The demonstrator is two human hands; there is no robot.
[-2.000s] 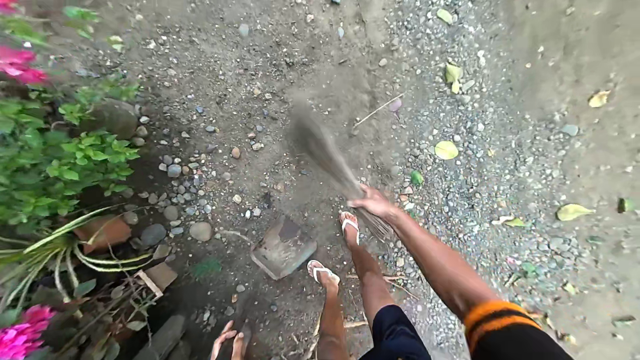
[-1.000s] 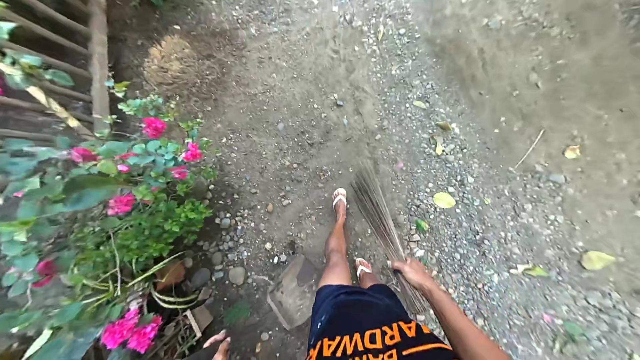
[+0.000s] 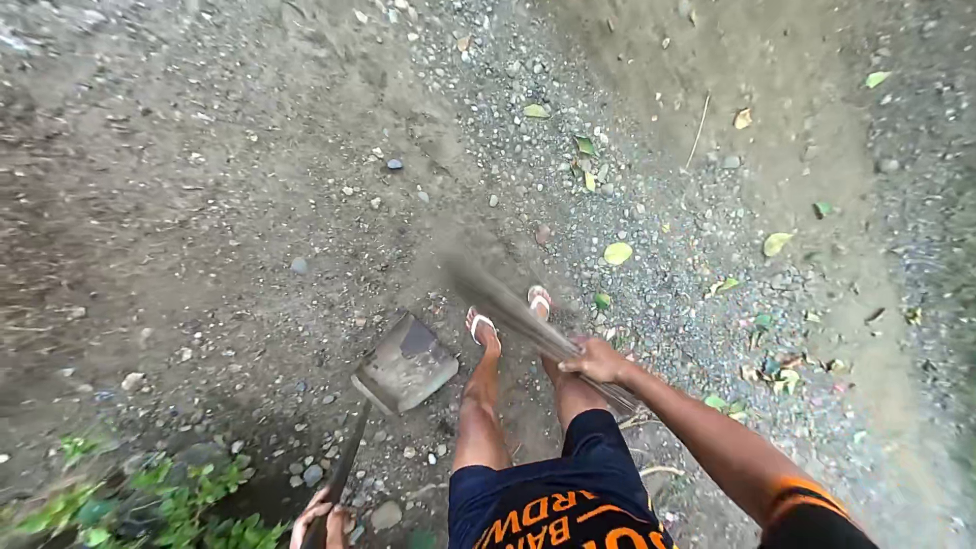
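My right hand (image 3: 598, 361) is closed around a stick broom (image 3: 518, 309) of thin bristles. Its blurred far end sweeps out to the upper left, just above the ground in front of my feet. At the bottom, my left hand (image 3: 324, 518) grips a long dark handle (image 3: 351, 450). That handle runs up to a worn dustpan (image 3: 412, 366), which lies on the dirt left of my feet. Both feet wear white flip-flops. A few yellow-green leaves, one of them a yellow leaf (image 3: 618, 253), rest on the gravel to the right of the broom.
Green plants (image 3: 175, 496) grow at the lower left beside several stones (image 3: 386, 515). A gravel strip (image 3: 526, 137) crosses the dirt ground. Fallen leaves (image 3: 778, 377) and a thin twig (image 3: 698, 130) are scattered on the right.
The broom, upright beside my feet one second ago, has swung to the left and is blurred. The view has shifted, and the pink flowers and wooden slats are out of it.
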